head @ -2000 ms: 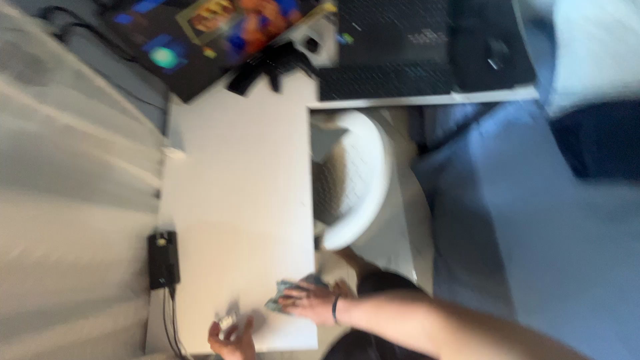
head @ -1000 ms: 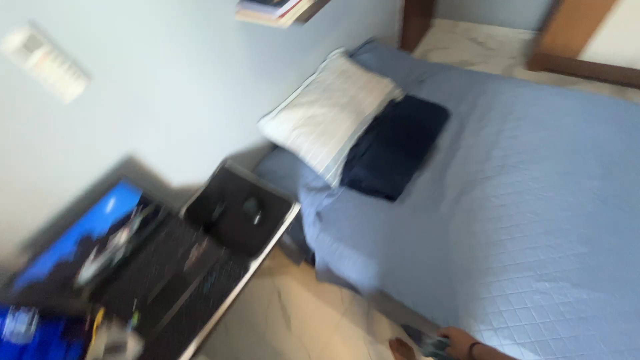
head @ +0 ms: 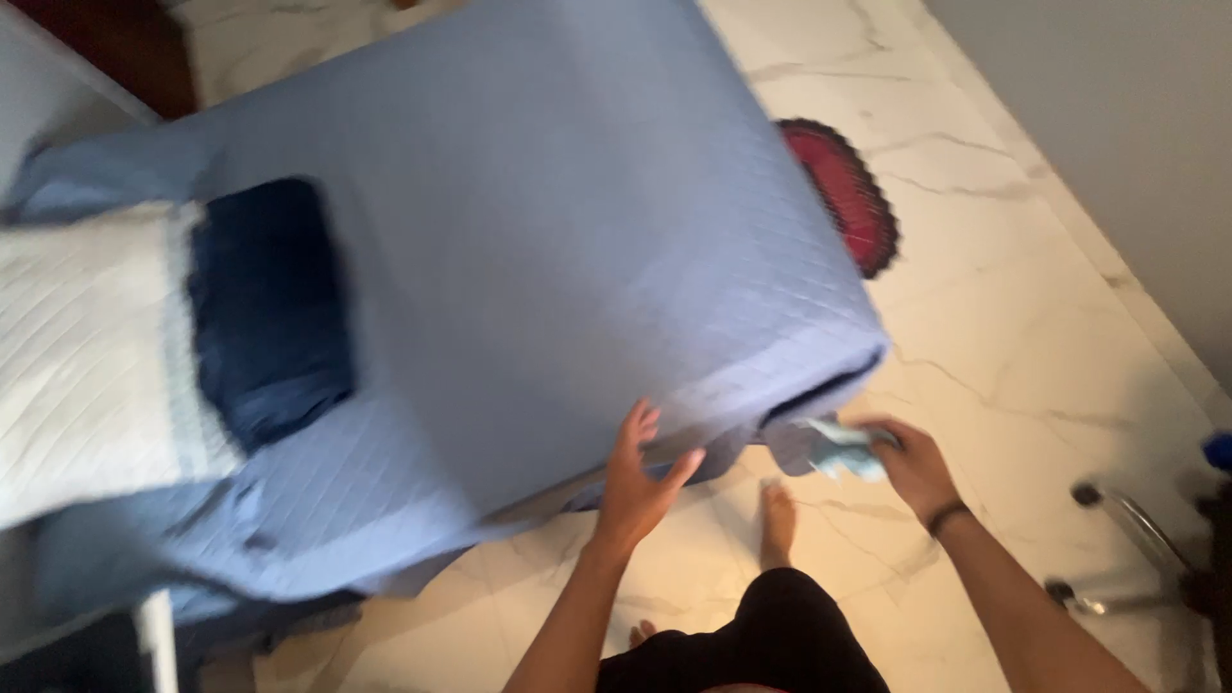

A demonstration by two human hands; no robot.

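Note:
My left hand (head: 640, 481) is raised with its fingers apart and nothing in it, just before the side of a bed with a blue quilted bedspread (head: 539, 241). My right hand (head: 910, 462), with a dark band at its wrist, holds a crumpled light-blue cloth (head: 849, 450) near the bed's corner. On the bed at the left lie a white pillow (head: 96, 356) and a folded dark navy cloth (head: 274, 308), side by side.
A red rug with a dark fringe (head: 847, 197) lies on the marbled tile floor (head: 1001, 337) beyond the bed's end. Metal chair legs on casters (head: 1136, 529) stand at the right. A grey wall (head: 1116, 115) runs along the upper right. A white furniture leg (head: 157, 635) shows at the lower left.
The view has swung from the white desk to the bed. My left hand, low over the desk two seconds ago, is now raised beside the bed. The light-blue cloth is still in my right hand.

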